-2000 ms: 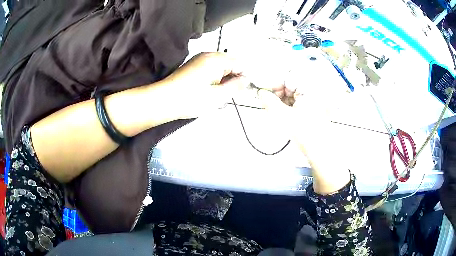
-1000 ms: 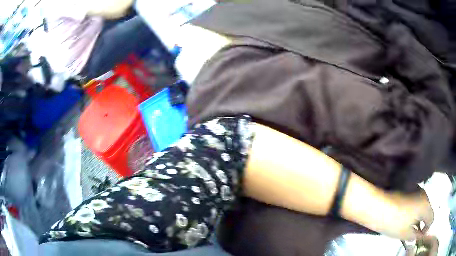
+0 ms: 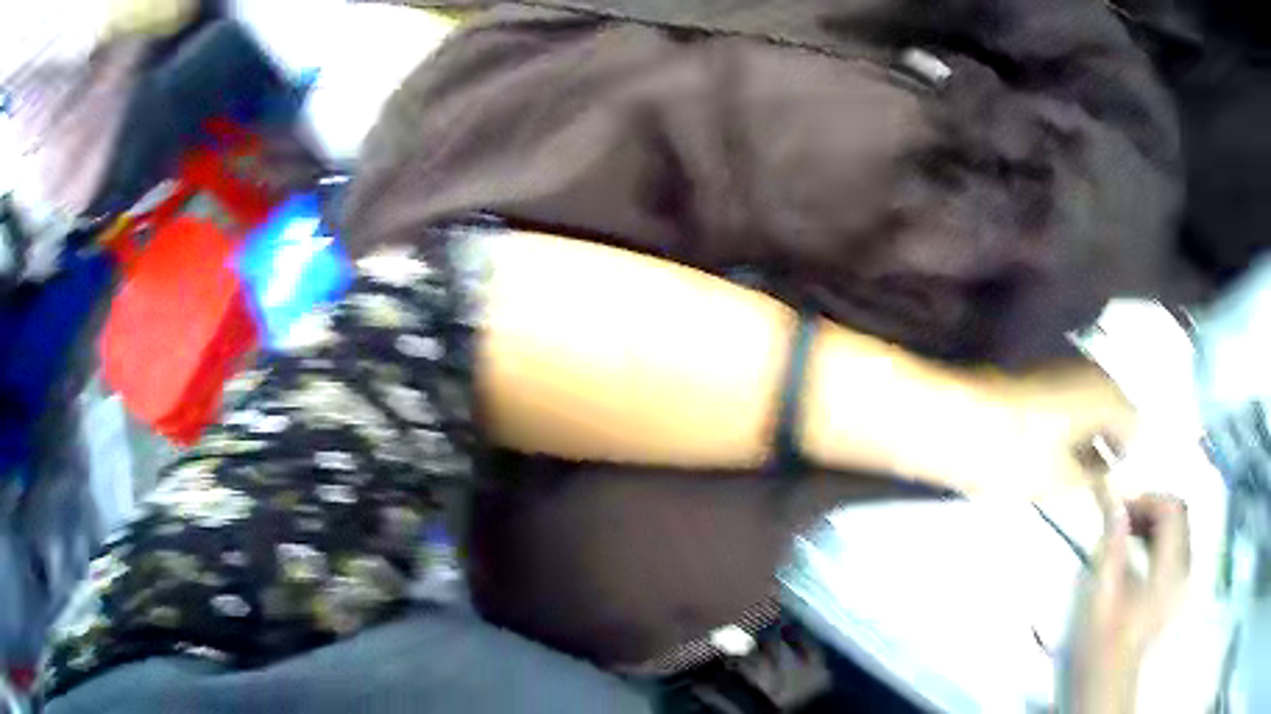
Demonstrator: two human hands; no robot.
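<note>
The large dark brown garment (image 3: 669,154) lies across the top and middle of the view, with more of it under my left forearm. My left hand (image 3: 1066,426) is at the right, with a dark band on the wrist, its fingertips close to my right hand. My right hand (image 3: 1136,558) is at the lower right, fingers bent. A short dark cord (image 3: 1062,533) runs between the hands over the white table. A small pale thing shows at the left fingertips. Motion blur hides what either hand grips.
The white table (image 3: 934,600) shows at the lower right. A red stool (image 3: 174,328) and a blue crate (image 3: 296,272) stand at the left. A toothed zipper edge (image 3: 711,639) with a pale end lies at the bottom of the garment. Grey cloth covers the lap.
The view has swung left, away from the machine, then partly back right. The stool and crate have shifted left in the picture. More of my right hand shows than a second ago.
</note>
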